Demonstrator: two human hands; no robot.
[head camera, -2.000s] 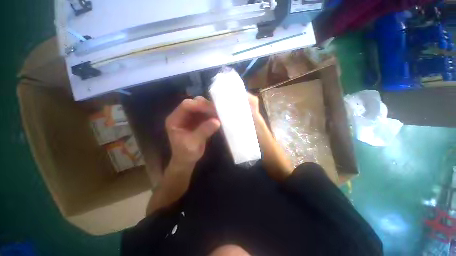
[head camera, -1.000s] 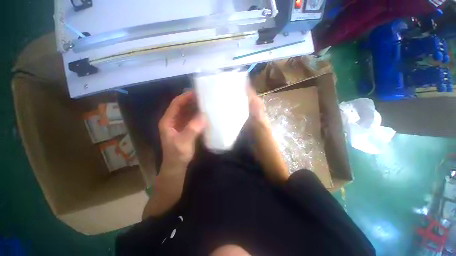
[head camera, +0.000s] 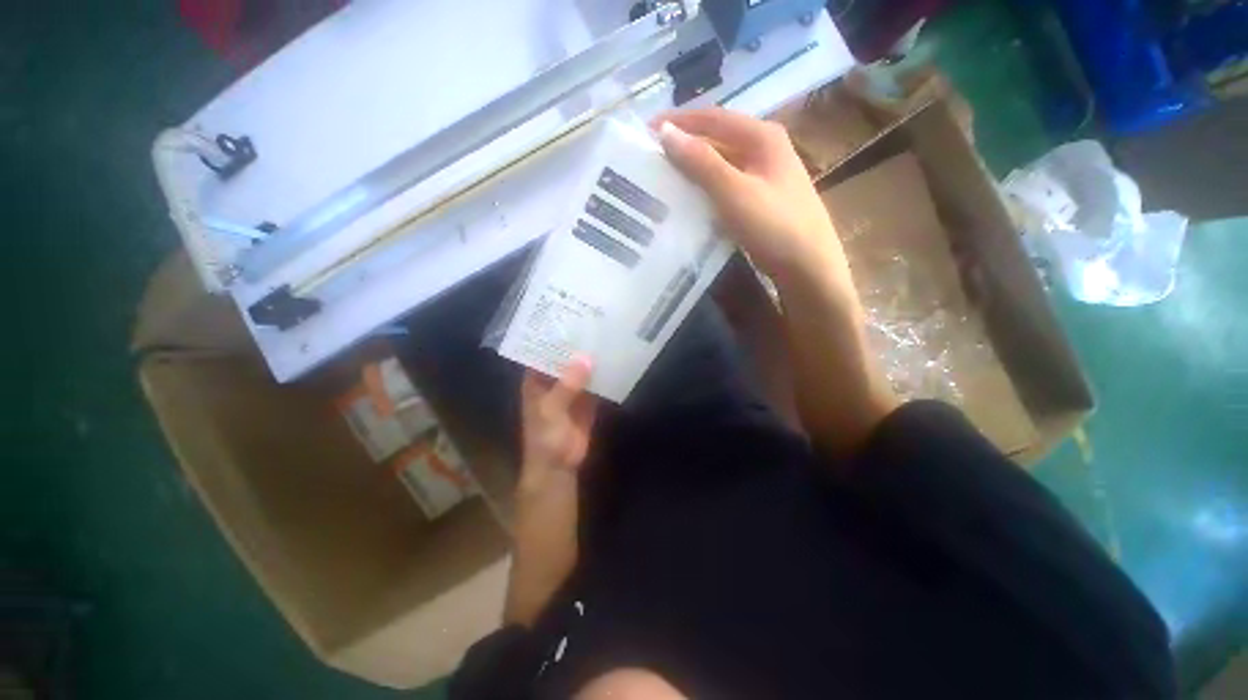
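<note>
A white retail box (head camera: 616, 267) in a clear film sleeve (head camera: 508, 312) is held tilted over my lap, beside the sealer's near edge. Its face with black text bars and a barcode is up. My left hand (head camera: 559, 417) grips the lower end, thumb on top, its other fingers hidden beneath. My right hand (head camera: 746, 171) holds the film at the upper corner between thumb and fingers. The white-board heat sealer (head camera: 452, 239) lies beyond, with its silvery sealing arm (head camera: 452, 130) and thin yellowish sealing strip (head camera: 472, 178).
A deep brown carton (head camera: 294, 513) at left holds orange-and-white packs (head camera: 390, 410). A shallower carton (head camera: 1047, 369) at right holds clear film scraps (head camera: 910, 349). A crumpled white plastic bag (head camera: 1102, 226) lies on the green floor. The control box (head camera: 753, 17) is at the sealer's right end.
The box has turned from its blank white side to its text face and now slants. My right hand has moved up to its top corner. The whole view has rotated.
</note>
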